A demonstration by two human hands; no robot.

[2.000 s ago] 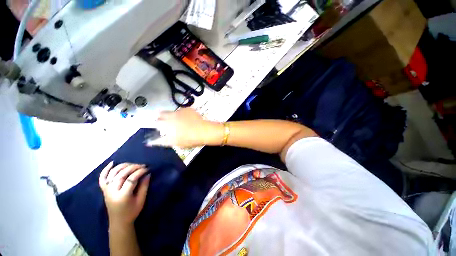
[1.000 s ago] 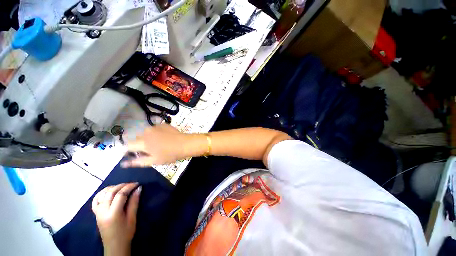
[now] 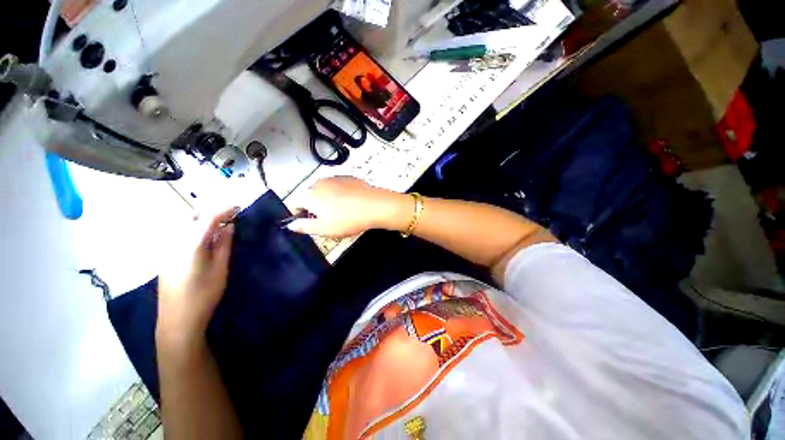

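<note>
A dark navy garment piece [image 3: 267, 296] lies on the white table edge and runs down over the wearer's lap. Its narrow top end points at the needle area of the white sewing machine [image 3: 185, 60]. My left hand [image 3: 200, 266] is on the cloth's left side, with fingertips pinching its upper left edge. My right hand [image 3: 340, 208] is at the cloth's upper right edge, fingers closed on it; a small dark thing shows at the fingertips, too unclear to name. The presser foot area [image 3: 228, 161] is just above the cloth's tip.
Black shears [image 3: 331, 129] lie beside a lit smartphone [image 3: 366, 86] right of the machine. A green-handled tool [image 3: 458, 53] and small metal tools lie farther back. A blue strip [image 3: 64, 185] hangs at left. Navy cloth [image 3: 577, 180] is heaped beside the table, near a cardboard box [image 3: 663, 77].
My left hand has moved up along the cloth to its top edge. My right hand has come down to the cloth's right edge. The cloth's tip is nearer the needle area.
</note>
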